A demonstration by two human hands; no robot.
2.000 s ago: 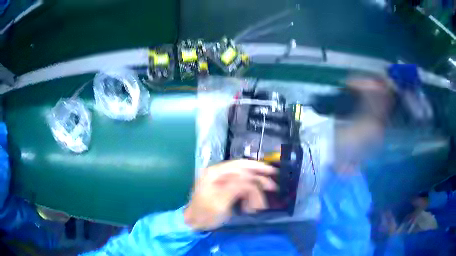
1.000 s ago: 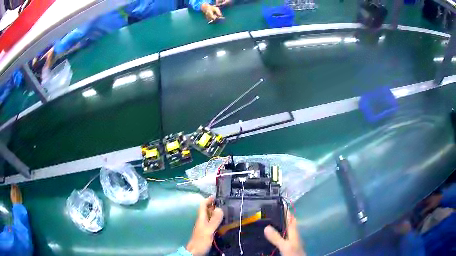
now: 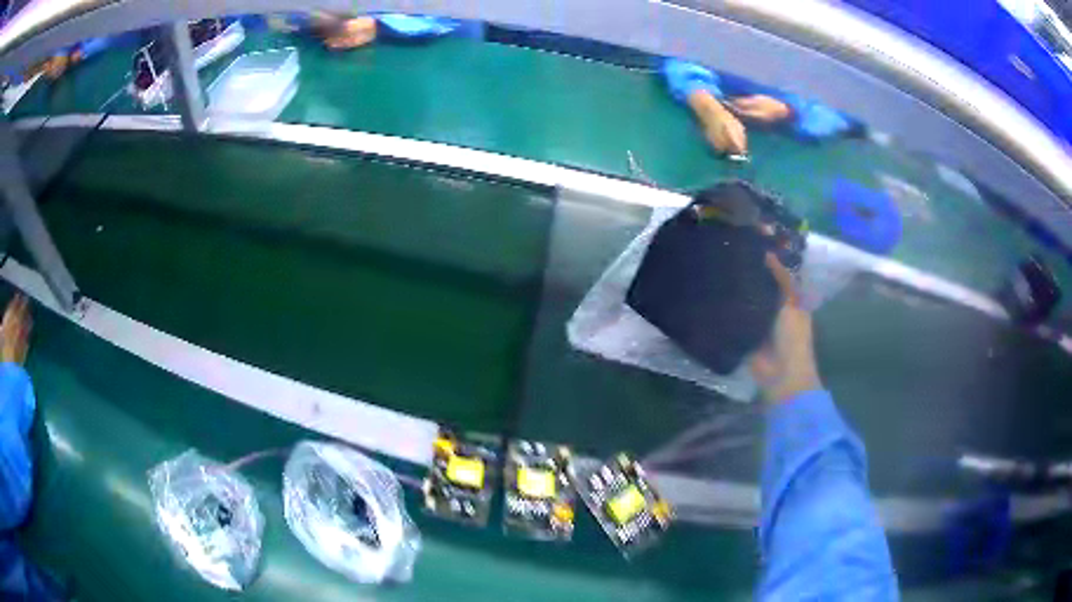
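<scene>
The black device housing is over the far part of the dark green conveyor, on the clear bubble wrap sheet. Its face towards me is plain black; some blurred parts show at its top edge. My right hand grips its right side, with fingers partly hidden by the housing. My left hand is not in view. Three power supply boards with yellow transformer blocks, left, middle and right, lie in a row at the near pale rail.
Two clear bagged bundles, left and right, lie on the near green bench. A blue box and a worker's hands are across the conveyor. Another person's hand is at the left edge. A grey post stands at the upper left.
The housing and bubble wrap have moved from the near bench to the conveyor. My left hand has let go and left the picture; my right hand has reached forward. The view has shifted.
</scene>
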